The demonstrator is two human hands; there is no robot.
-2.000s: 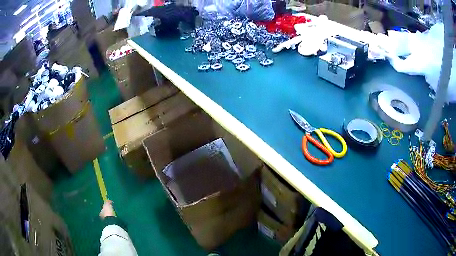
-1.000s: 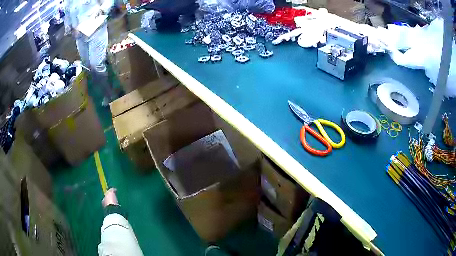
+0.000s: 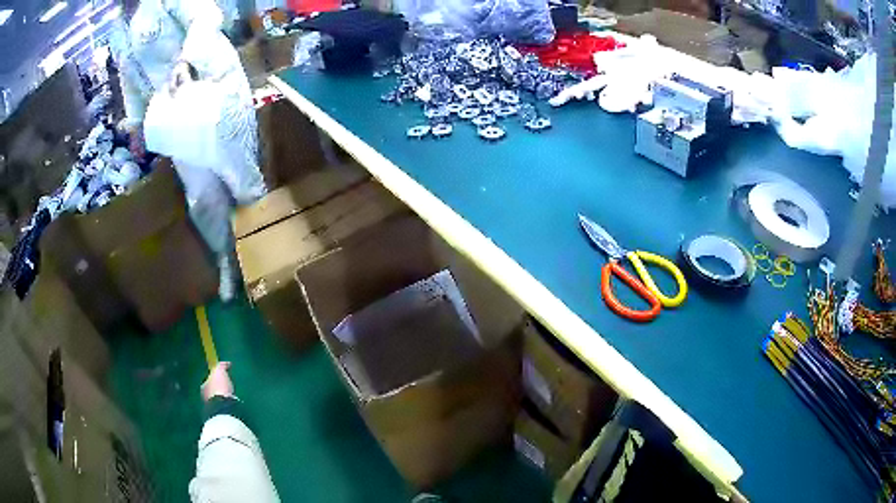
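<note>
My left hand (image 3: 218,381), in a pale sleeve, is small at lower left over the green floor, away from the bench. Its fingers look bent, but whether it holds anything is unclear. My right hand is not in view. Nearest on the green-blue bench, scissors (image 3: 634,278) with one orange and one yellow loop lie with blades partly apart. A dark tape roll (image 3: 717,261) and a larger white roll (image 3: 789,216) lie to their right, with yellow rubber bands (image 3: 776,266). Black cables (image 3: 825,393) with yellow and blue ends lie at lower right beside orange-yellow wires (image 3: 833,329).
An open carton (image 3: 442,413) and a closed one (image 3: 285,246) stand beside the bench edge (image 3: 472,265). A person in pale clothing (image 3: 211,138) stands at upper left beside a filled carton (image 3: 133,246). Metal parts (image 3: 481,93) and a silver box (image 3: 673,138) lie on the bench.
The person in pale clothing has come into view at upper left and is now nearer. My left hand has barely moved. The view has shifted slightly.
</note>
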